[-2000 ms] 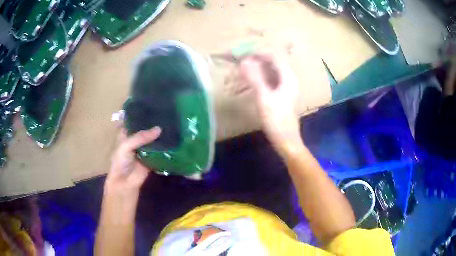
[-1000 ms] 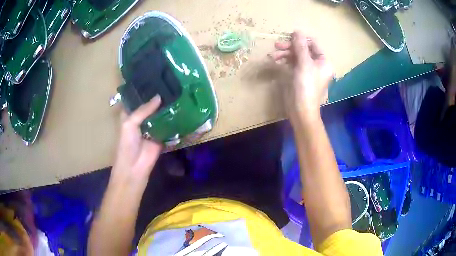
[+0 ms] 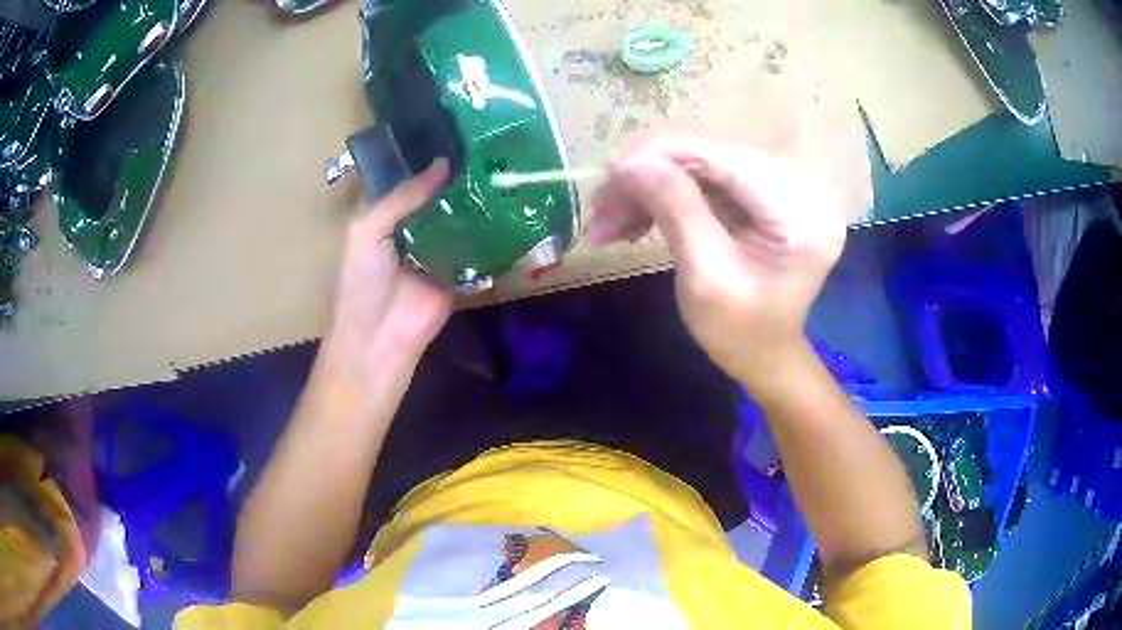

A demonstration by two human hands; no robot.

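Note:
A glossy green moulded housing [image 3: 505,148] with a silver rim is held over the cardboard, its top end cut off by the picture's edge. My left hand [image 3: 400,265] grips its lower left part, thumb on the dark recess. A small silver fitting [image 3: 341,164] projects from its left side. My right hand [image 3: 726,228] holds a thin pale stick [image 3: 548,177] between thumb and fingers; its tip is at the housing's green surface. Whether the tip touches cannot be told. A small pale green oval holder [image 3: 656,48] lies on the cardboard beyond my right hand, with spots around it.
More green housings [image 3: 121,166] lie along the left, and another [image 3: 999,62] lies at the back right. The cardboard's [image 3: 246,295] front edge runs below my hands. A blue crate [image 3: 1019,474] with housings stands at the lower right.
My right hand has come left and down, bringing the stick to the housing. The housing and my left hand appear further right and higher. The camera view has shifted too.

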